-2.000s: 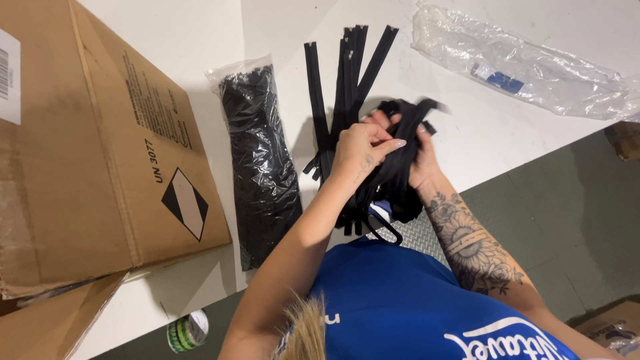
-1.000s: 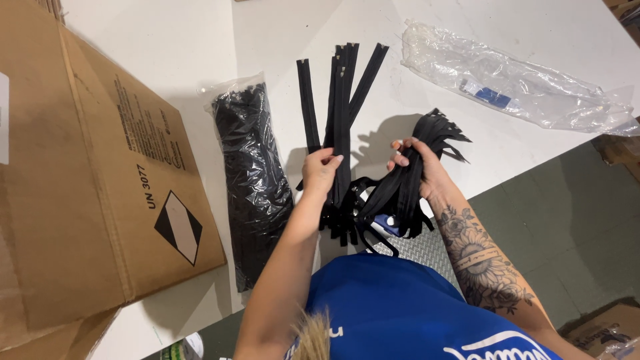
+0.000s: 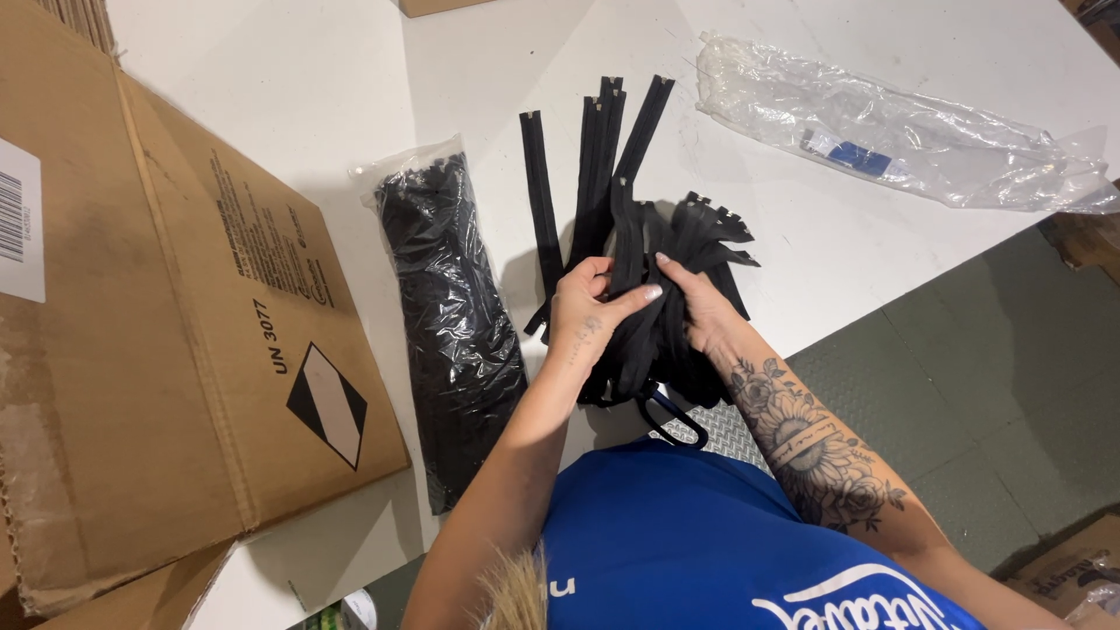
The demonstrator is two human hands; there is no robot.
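Observation:
My left hand [image 3: 599, 306] pinches black zippers between thumb and fingers. Close beside it, my right hand [image 3: 704, 302] grips the bundle of black zippers [image 3: 669, 315], whose ends fan out above the fingers. Several separate black zippers [image 3: 599, 166] lie on the white table just beyond, their lower parts hidden behind my left hand and the bundle. A black loop [image 3: 678, 424] hangs at the near side of the bundle. To the left, a clear plastic bag packed with black zippers [image 3: 451, 324] lies lengthwise.
A large cardboard box [image 3: 219, 350] stands at the left. An emptied-looking clear plastic bag [image 3: 945, 144] with a blue label lies at the far right of the white table [image 3: 875, 280]. Another cardboard box [image 3: 1063, 573] sits at the lower right, and a green-and-white container [image 3: 350, 612] is at the bottom left.
My right hand and its bundle have moved left, against my left hand. A second ago my left hand was at the separate zippers, apart from the bundle; now it pinches zippers beside my right hand.

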